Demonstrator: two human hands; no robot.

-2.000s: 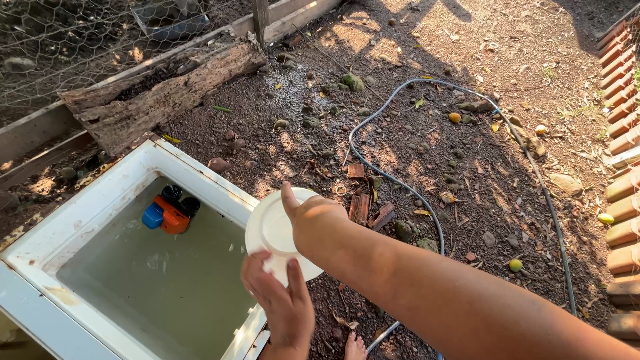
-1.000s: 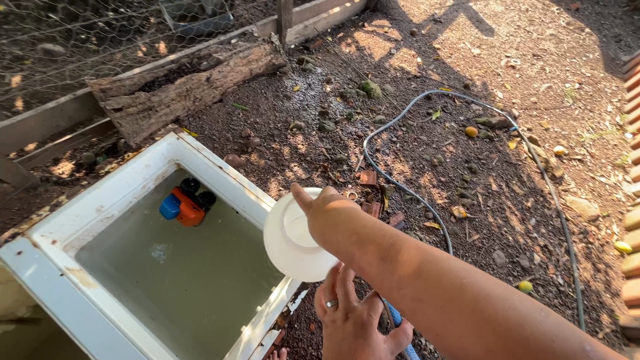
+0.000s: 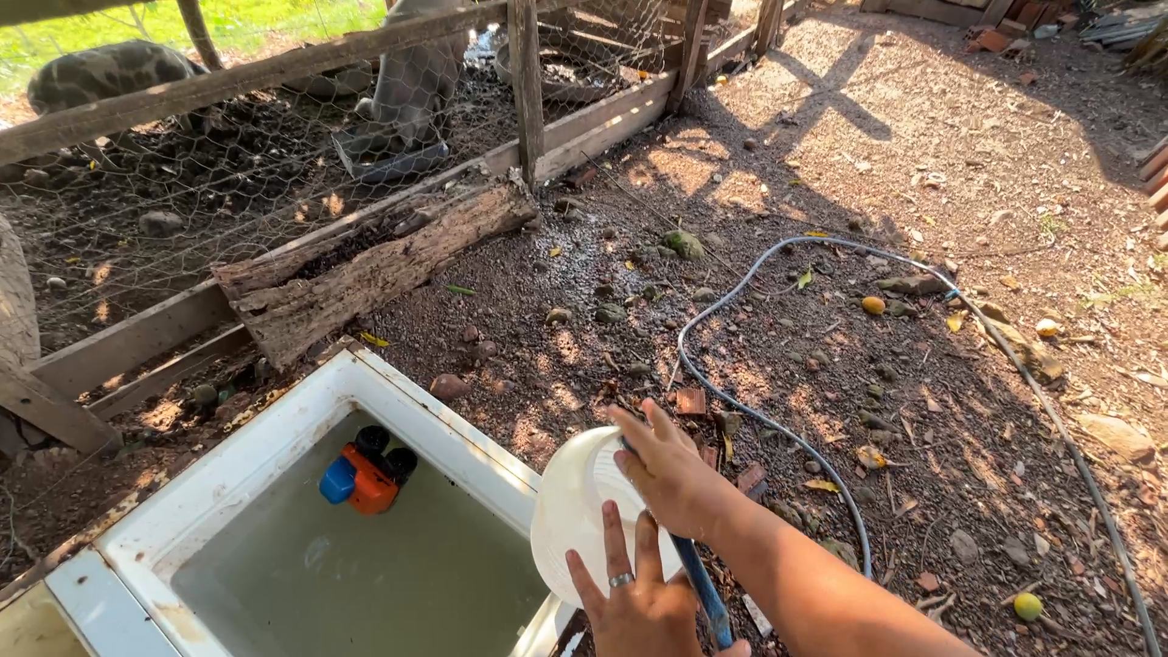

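A translucent white plastic bowl [image 3: 570, 520] is tilted at the right edge of a white rectangular tub [image 3: 447, 415] of cloudy water. My left hand [image 3: 634, 584], with a ring, has its fingers spread over the bowl's lower right side; its grip is unclear. My right hand [image 3: 671, 470] is at the bowl's upper right rim, fingers partly spread. A blue hose [image 3: 703, 584] runs up beside my left hand and passes under my right; a dark tip shows by the right fingertips. Whether either hand grips it is hidden. An orange and blue toy [image 3: 360, 479] with black wheels floats in the tub.
A wooden fence with wire mesh [image 3: 274, 164] stands at the left, animals behind it. A rough log [image 3: 374, 265] lies along its base. A grey hose [image 3: 776, 424] curves over the gravelly ground, among stones, brick pieces [image 3: 691, 401] and yellow fruit [image 3: 1027, 606].
My left hand has moved from below the bowl to over its lower right side. The bowl has turned and now tilts differently. The view has swung up, showing more of the fence and the animals.
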